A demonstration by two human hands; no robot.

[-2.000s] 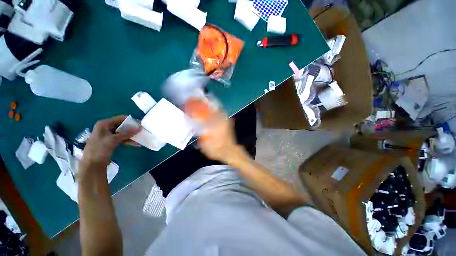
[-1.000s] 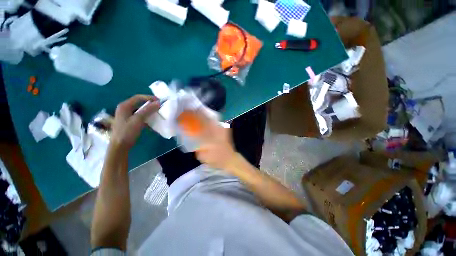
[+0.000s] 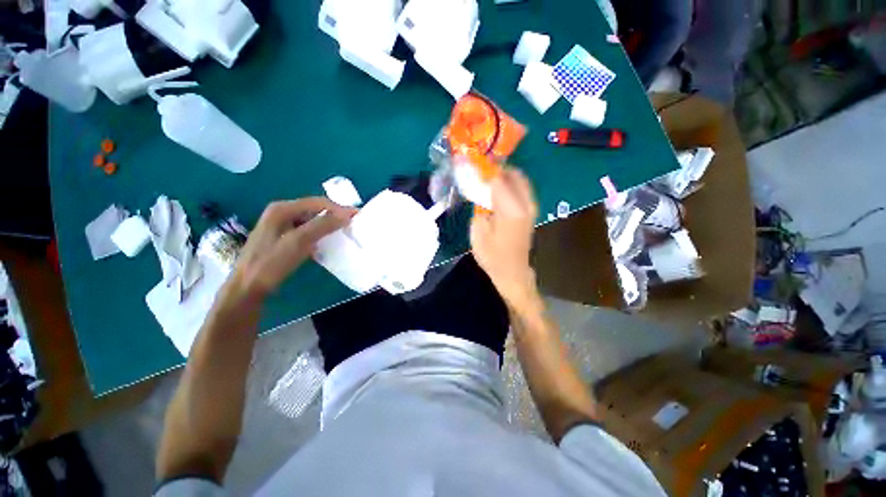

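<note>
My left hand [image 3: 282,241] grips a white camera housing [image 3: 393,241] by its flat arm, above the bench's near edge. A dark round part shows behind the housing. My right hand [image 3: 505,225] is to the right of the housing and pinches a white cloth [image 3: 472,184], with orange at the fingers. A thin white piece sticks out from the housing toward the cloth. I cannot tell whether the cloth touches it. The bag of orange parts [image 3: 476,124] lies just beyond my right hand, partly hidden by it.
A squeeze bottle [image 3: 209,131], orange caps [image 3: 104,157] and spare cloths [image 3: 177,254] are at left. White camera units [image 3: 432,37] lie at the back. A red-black knife [image 3: 587,138] and dotted sheet [image 3: 582,74] are at right. A carton [image 3: 724,252] stands beyond the right edge.
My right hand has moved right, off the housing, with the cloth. The housing is turned and shows a broad white face. The view has shifted, so the bench items sit lower and further right.
</note>
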